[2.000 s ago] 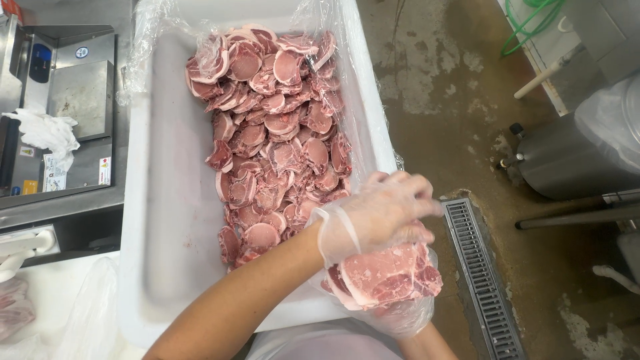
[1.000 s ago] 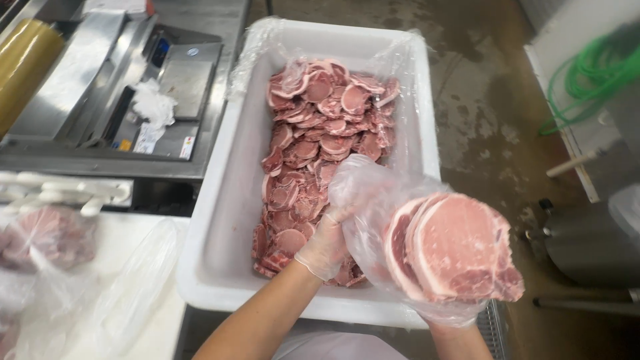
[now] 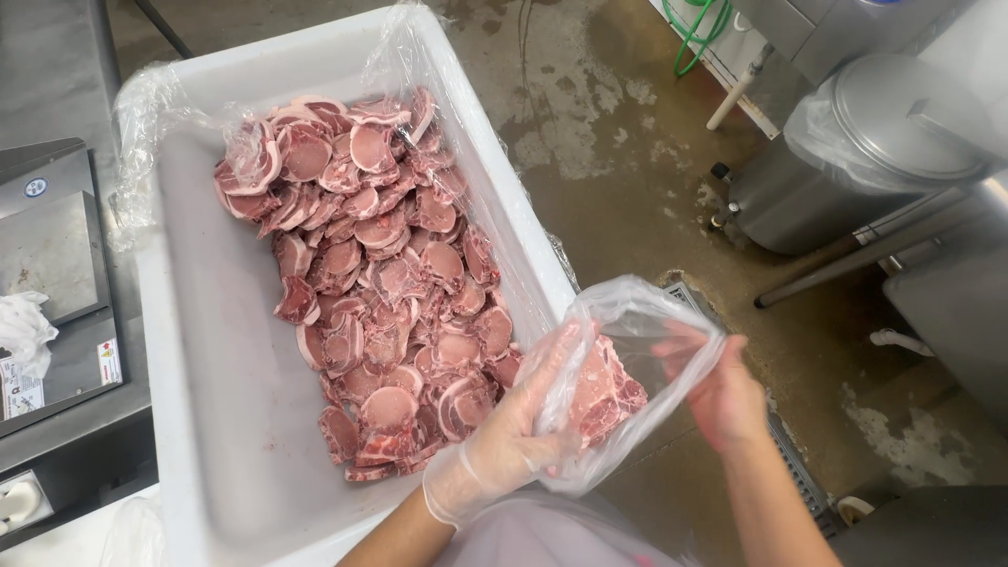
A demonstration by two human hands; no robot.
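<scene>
My left hand (image 3: 504, 437), in a clear plastic glove, grips the near left side of a clear plastic bag (image 3: 630, 303). Bare-looking, my right hand (image 3: 728, 394) holds the bag's right edge, some fingers inside its wide mouth. Stacked raw pork chops (image 3: 602, 394) lie within the bag, close to my left fingers. Beside them, a large white plastic tub (image 3: 520, 197) holds a heap of raw pork chops (image 3: 386, 276), with clear film bunched over its far rim. The bag is over the tub's near right corner and the floor.
A metal scale (image 3: 55, 260) with a crumpled white plastic bag (image 3: 24, 331) stands on the steel counter at left. On the wet floor at right are a lidded metal bin (image 3: 819, 173) and steel legs. A drain grate (image 3: 799, 472) runs beside my right arm.
A second ago the chops were uncovered on my right hand, with the bag gathered behind them; now they are inside the bag. My right hand now holds the bag's edge. The view has shifted.
</scene>
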